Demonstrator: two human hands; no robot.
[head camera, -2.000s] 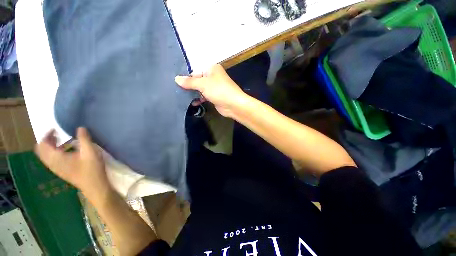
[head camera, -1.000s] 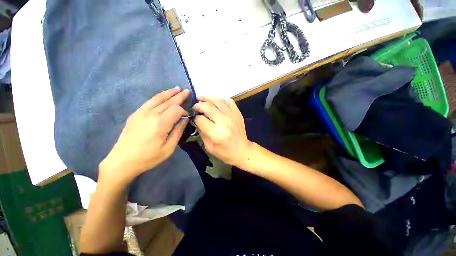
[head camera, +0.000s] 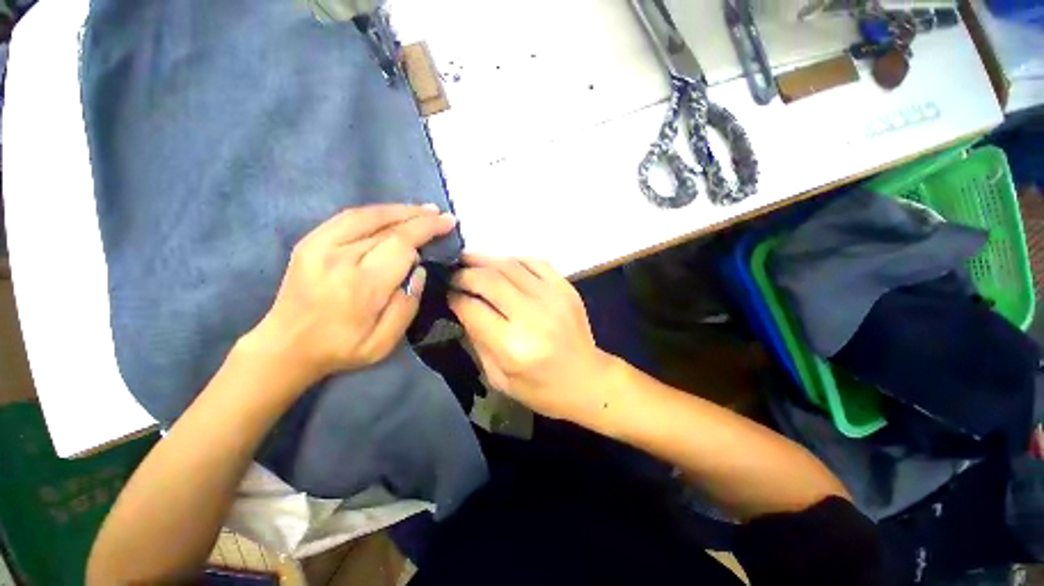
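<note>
The grey-blue garment panel lies over the left part of the white table and hangs over its front edge. Its right side shows a narrow dark border that runs up to the small metal presser foot. My left hand lies on the panel and pinches its right edge near the table front. My right hand grips the same edge from the right, close to my left fingertips. Pale cloth hangs under the panel. What lies between my fingers is partly hidden.
Fabric shears with wrapped handles lie on the white table, with thread snips right of them. A brown block sits beside the presser foot. The green basket at the right holds grey and black pieces.
My left hand has come from the panel's left lower side to its right edge, beside my right hand. The view has shifted, so the shears and presser foot show more fully.
</note>
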